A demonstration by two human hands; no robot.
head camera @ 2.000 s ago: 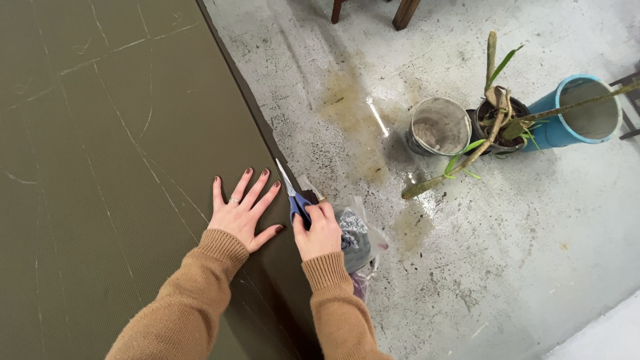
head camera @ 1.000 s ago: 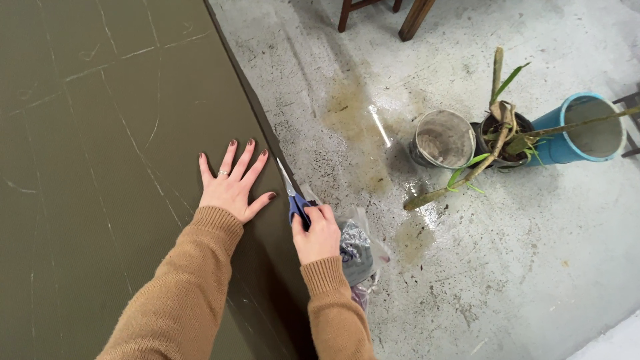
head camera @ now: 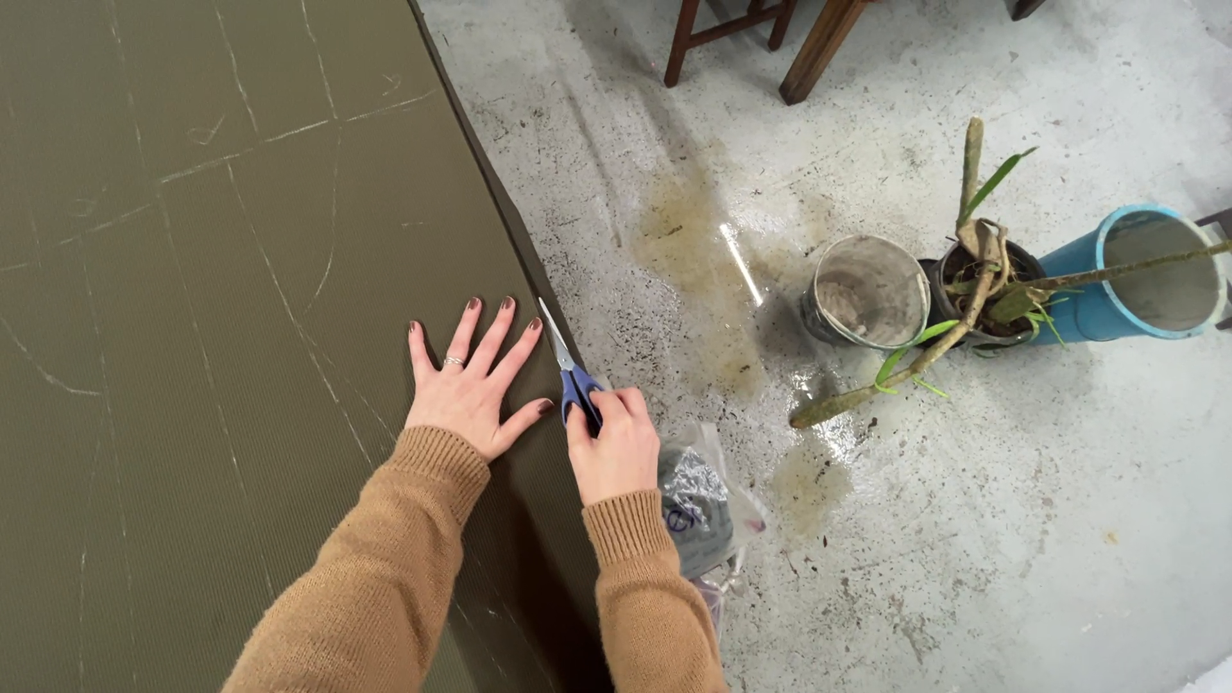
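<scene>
Dark olive ribbed fabric (head camera: 289, 250) with white chalk lines covers the left side of the view. My left hand (head camera: 467, 385) lies on it palm down, fingers spread, holding nothing. Just to its right, my right hand (head camera: 616, 443) grips a pair of scissors with blue handles (head camera: 579, 390). Their blades look nearly closed and point up along the right edge of the fabric. Below my hands, a darker fold runs down the fabric between the two forearms. My right palm hides part of the handles.
A clear plastic bag (head camera: 707, 510) with dark contents is right of my right wrist. On the stained concrete floor (head camera: 924, 577) stand a grey bucket (head camera: 871, 289), a potted plant (head camera: 991, 279) with long stems, and a blue bucket (head camera: 1121, 274). Wooden furniture legs (head camera: 818, 53) show at the top.
My left hand has shifted slightly left, away from the scissors, since the oldest frame. My right hand still holds the scissors at the fabric's edge.
</scene>
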